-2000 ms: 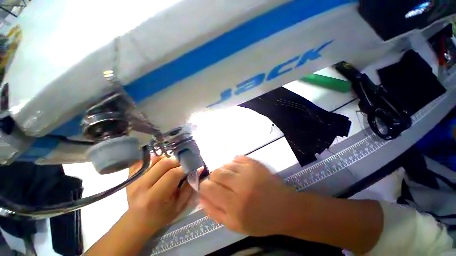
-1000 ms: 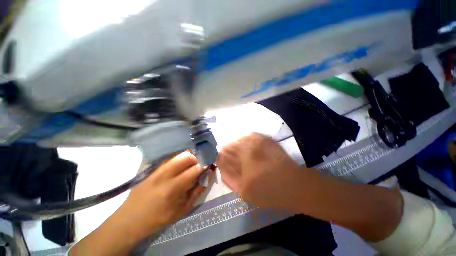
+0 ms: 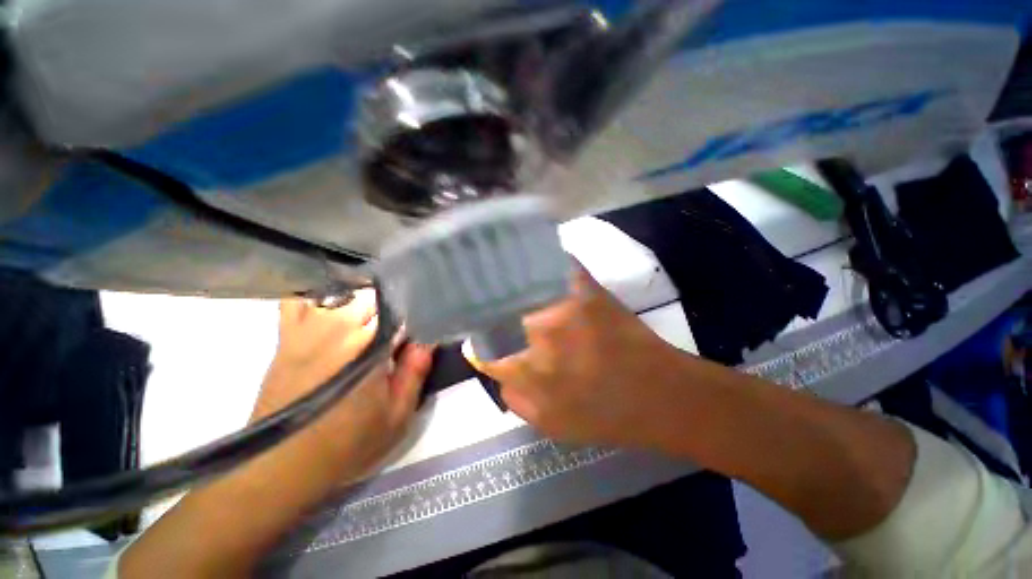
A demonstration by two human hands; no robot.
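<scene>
A small black fabric piece (image 3: 448, 369) lies under the sewing machine head (image 3: 255, 187), between my hands. The grey ribbed knob (image 3: 475, 271) hides the needle area and part of the fingers. My left hand (image 3: 340, 368) is left of the knob, partly behind the curved chrome loop (image 3: 272, 424), its thumb against the black piece. My right hand (image 3: 583, 368) is right of the knob, its bent fingers at the piece's right end. Both hands appear closed on the piece, though some fingertips are hidden.
Fanned black pieces (image 3: 736, 271) lie right of my right hand. Black-handled scissors (image 3: 894, 277), a green strip (image 3: 798, 192) and black fabric (image 3: 956, 221) lie farther right. Stacked dark pieces (image 3: 113, 396) are at the left. A ruler tape (image 3: 453, 486) runs along the table's front edge.
The camera view has moved closer to the head, so the knob looks larger and covers more. The hands are farther apart, with more of the black piece showing between them.
</scene>
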